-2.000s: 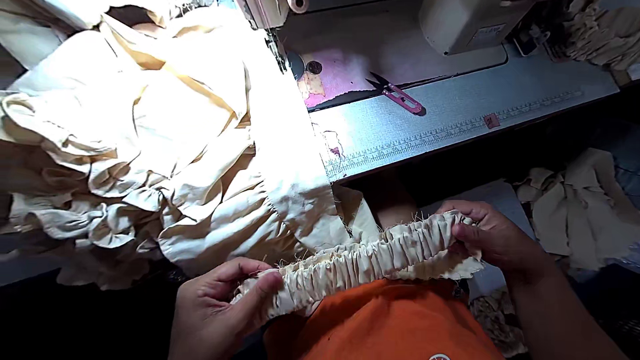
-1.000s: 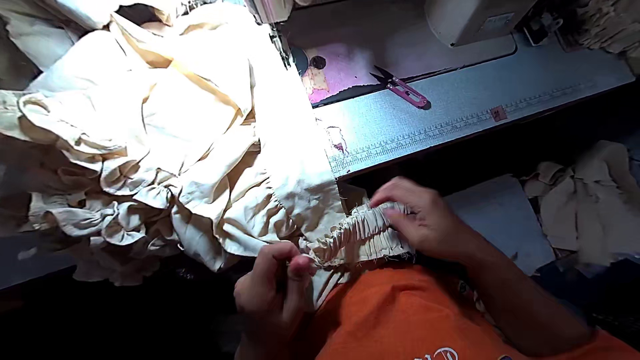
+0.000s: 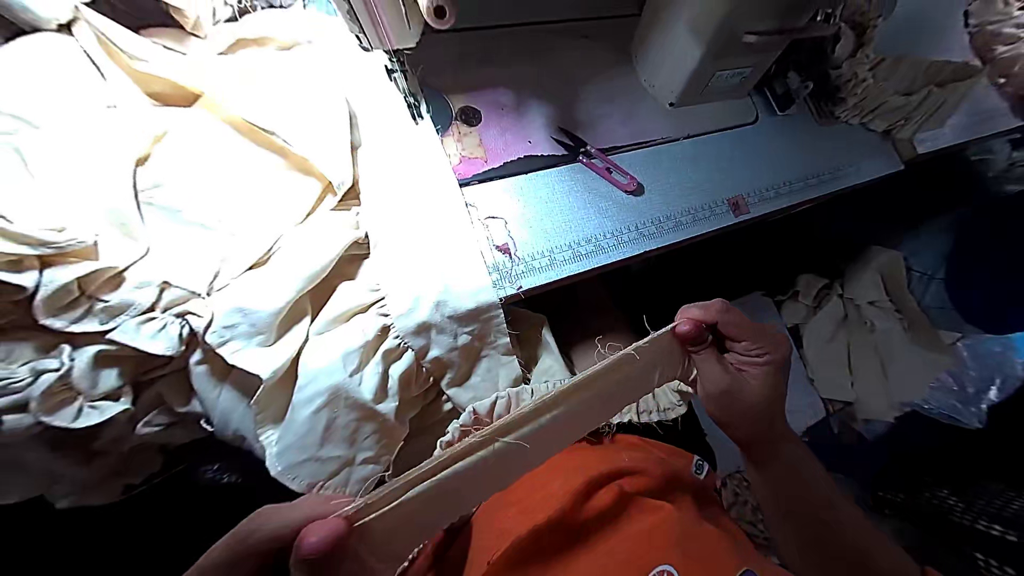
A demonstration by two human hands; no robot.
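Observation:
A cream fabric band [image 3: 528, 432] with frayed threads along its upper edge is stretched flat between my two hands, over my lap. My left hand [image 3: 296, 532] grips its lower left end, and my right hand [image 3: 736, 368] pinches its upper right end between thumb and fingers. Behind the band shows a gathered cream strip [image 3: 656, 402]. A large heap of cream cloth [image 3: 240, 240] lies to the left, its straight edge beside the needle area of a sewing machine [image 3: 392, 24]. Pink-handled thread snips [image 3: 600, 164] rest on the machine bed, right of the needle.
A printed ruler scale [image 3: 632, 236] runs along the front edge of the metal table. A second machine part [image 3: 696, 56] stands at the back. Gathered cloth [image 3: 896, 92] lies at the table's right end. Cloth scraps [image 3: 872, 336] and clear plastic [image 3: 976, 384] sit lower right.
My hands have moved apart since one second ago. The band between them, gathered and bunched in the earlier frames, is now pulled out smooth and flat.

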